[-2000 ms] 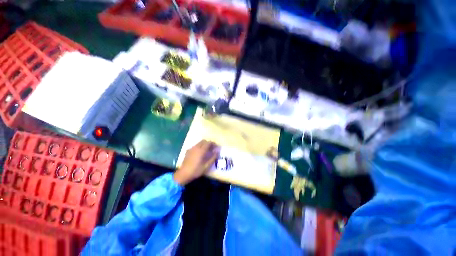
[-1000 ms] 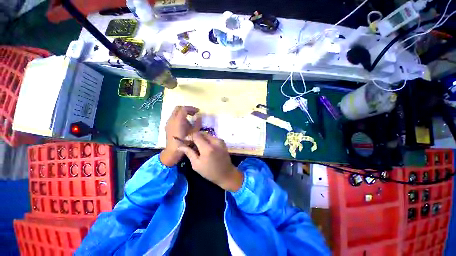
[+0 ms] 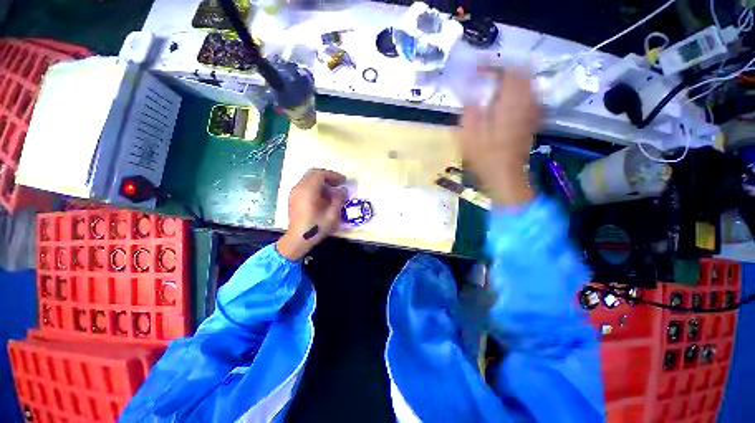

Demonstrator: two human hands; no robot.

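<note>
The round watch case [image 3: 358,212] lies on white paper on the cream-yellow board [image 3: 348,149], near its front edge. It has a dark ring and a pale middle. My left hand [image 3: 314,206] is just left of it, fingers curled, fingertips close to the case; whether they hold anything is unclear. A small dark strip [image 3: 311,232] lies on the back of this hand near the wrist. My right hand [image 3: 501,128] is raised over the front of the white shelf at the back; it is blurred, and its fingertips and any held thing cannot be made out.
A thick black barrel [image 3: 294,95] hangs over the board's back left corner. A flat blade-like tool [image 3: 459,188] lies at the board's right. A grey box [image 3: 149,136] with a red-lit switch is at left. Red trays [image 3: 108,273] stand at left and right [image 3: 633,372].
My right hand has left my left hand and moved forward and right to the shelf. My left hand now rests beside the case, which shows uncovered. The view has shifted slightly.
</note>
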